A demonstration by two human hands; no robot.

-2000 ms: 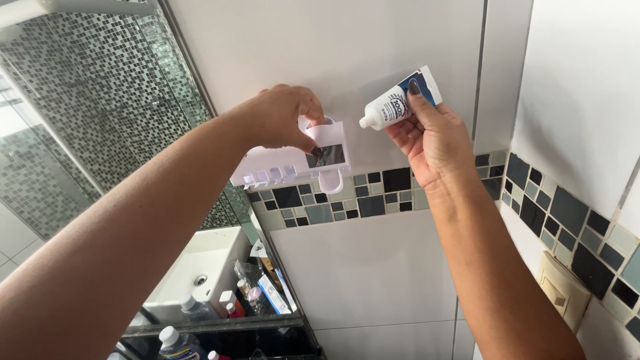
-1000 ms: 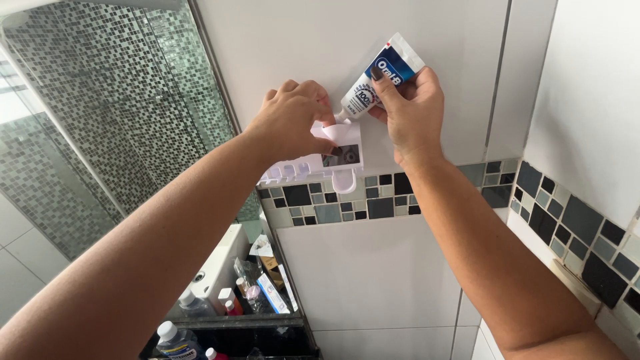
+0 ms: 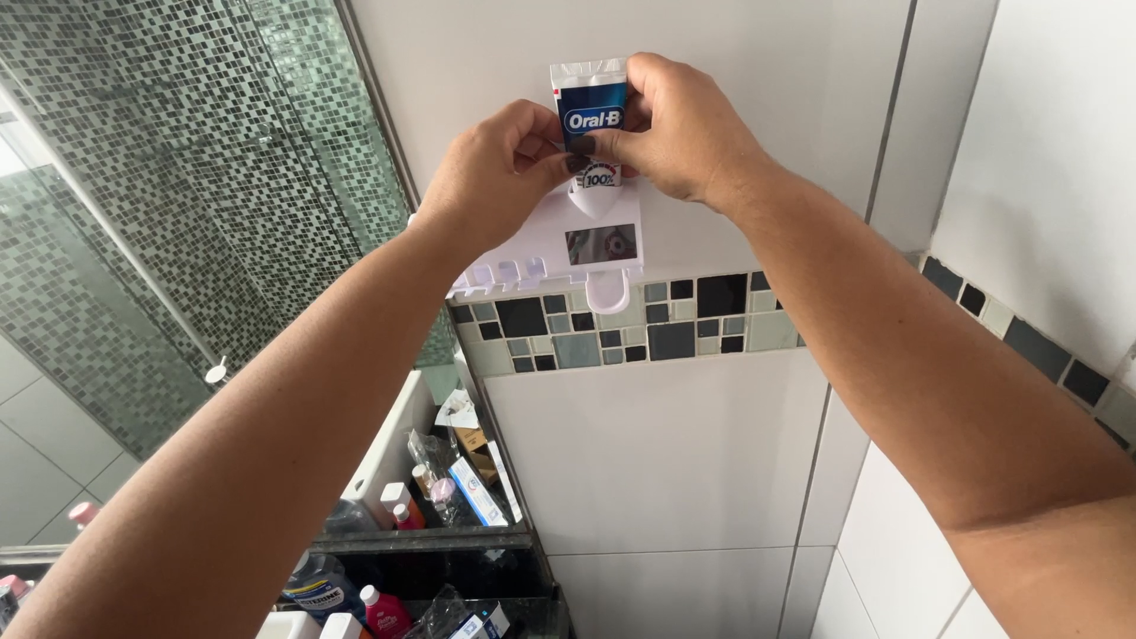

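Note:
An Oral-B toothpaste tube (image 3: 593,102) stands upright, its crimped end up and its lower end at the top of a white plastic wall-mounted toothpaste dispenser (image 3: 543,244). My right hand (image 3: 688,129) grips the tube from the right, thumb across its front. From the left, my left hand (image 3: 506,169) pinches the tube's lower part, its thumb close to the right thumb. The nozzle is hidden inside or behind the dispenser's top. Below, the dispenser has a dark panel (image 3: 602,244), a rounded lever (image 3: 608,291) and a row of brush slots (image 3: 508,272).
A mirror (image 3: 266,133) fills the left, reflecting mosaic tile and a sink. Below it a dark counter (image 3: 532,612) bears a mouthwash bottle (image 3: 324,586), a pink bottle (image 3: 383,612) and plastic packaging. A mosaic tile band (image 3: 674,315) runs under the dispenser.
My right hand has brought the tube left and down onto the dispenser's top, turning it from tilted to upright. My left hand has moved from the dispenser to the tube and now holds it.

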